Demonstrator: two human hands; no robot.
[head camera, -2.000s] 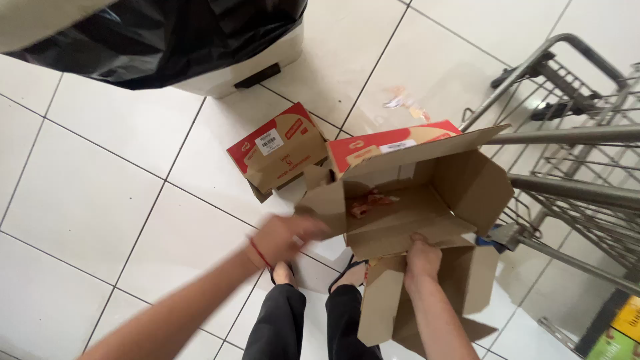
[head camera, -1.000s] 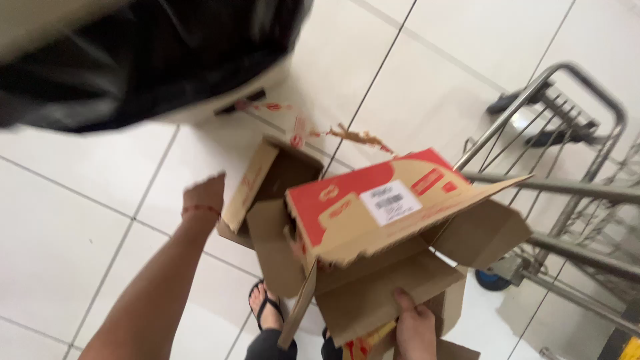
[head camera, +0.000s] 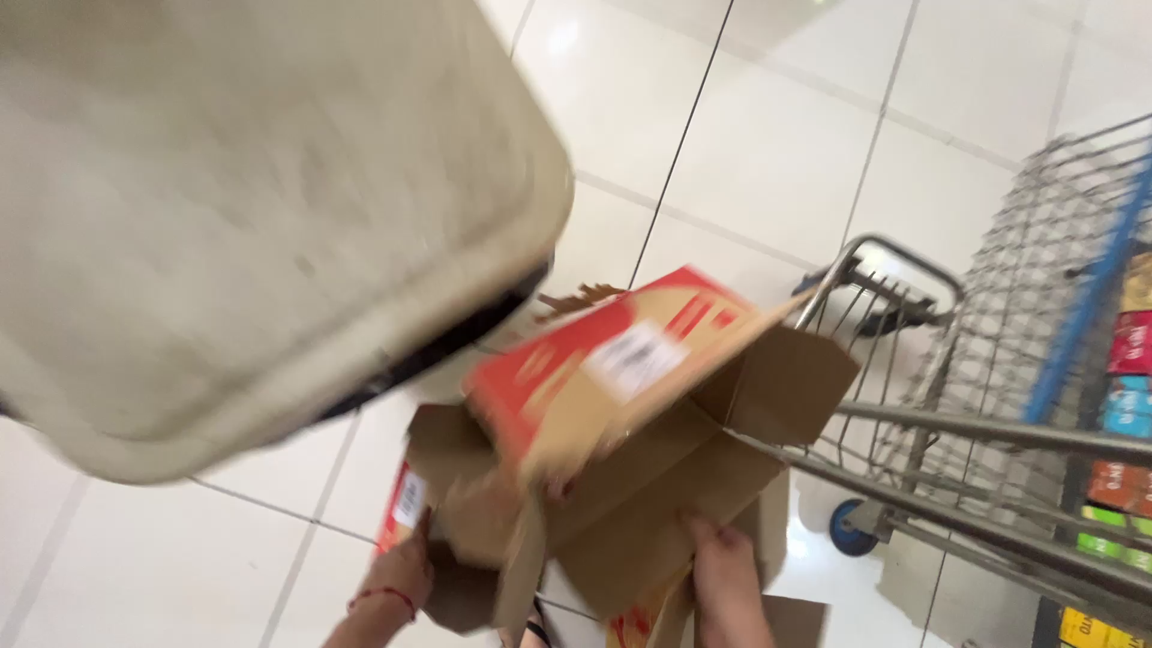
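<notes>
My right hand (head camera: 724, 571) grips the edge of an open, empty-looking cardboard box (head camera: 630, 360) with red and tan printing and a white label. Another cardboard box (head camera: 657, 616) hangs below it, close to the same hand. At the lower left my left hand (head camera: 400, 567), with a red cord on its wrist, holds a further open box (head camera: 459, 589) by its side; that box bears a red panel and a white label. The left box touches or overlaps the larger one. Motion blur hides the exact finger placement.
A large beige bin lid (head camera: 297, 216) fills the upper left, over a black liner edge. At the right stands a metal trolley (head camera: 972, 432) with a blue-hubbed wheel (head camera: 853, 528). Torn brown cardboard (head camera: 580, 301) shows behind the boxes. Colourful packages (head camera: 1129, 409) line the far right.
My left hand, bare one second ago, now holds the box that stood on the floor. The boxes in my right hand are tilted differently. The view has shifted, and the bin lid now covers the black liner.
</notes>
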